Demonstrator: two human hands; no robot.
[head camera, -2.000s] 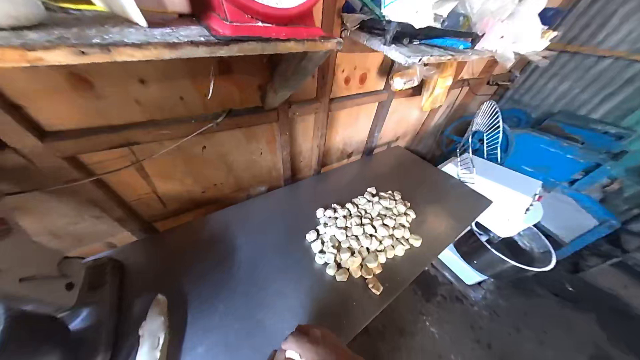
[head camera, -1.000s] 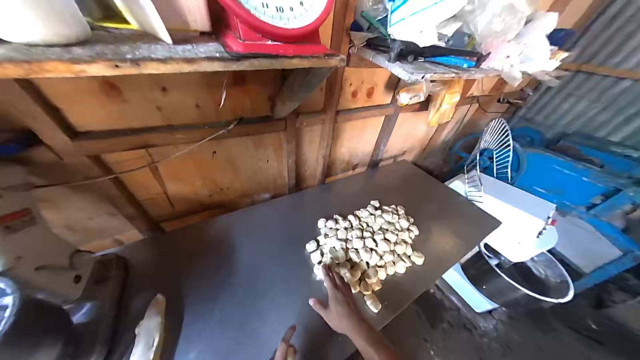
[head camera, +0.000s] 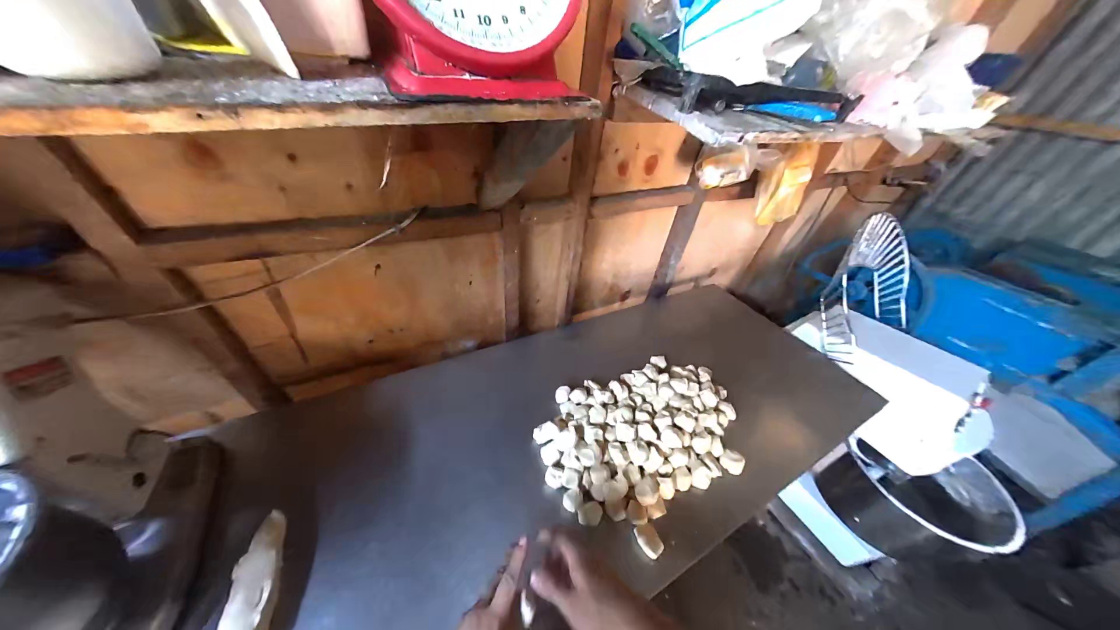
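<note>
Many small pale pieces, apparently cut dough, lie in a loose pile (head camera: 643, 433) on the dark metal tabletop (head camera: 420, 455). My left hand (head camera: 499, 599) and my right hand (head camera: 582, 582) are close together at the bottom edge, just below the pile. Between them show a narrow dark, blade-like thing (head camera: 535, 560) and a small whitish piece (head camera: 527, 606). Blur and the fingers hide which hand holds which. A long pale strip, apparently dough (head camera: 254, 573), lies well to the left of my hands.
A wooden shelf (head camera: 306, 114) with a red dial scale (head camera: 490, 74) runs above the table. Plastic bags (head camera: 910, 79) fill another shelf. A dark machine (head camera: 70, 551) stands at left. Past the table's right end are a wire guard (head camera: 879, 262), a bowl (head camera: 936, 516) and blue machinery (head camera: 989, 306).
My right hand was spread at the pile's lower left edge a second ago; it has moved down beside my left hand. More of my left hand shows.
</note>
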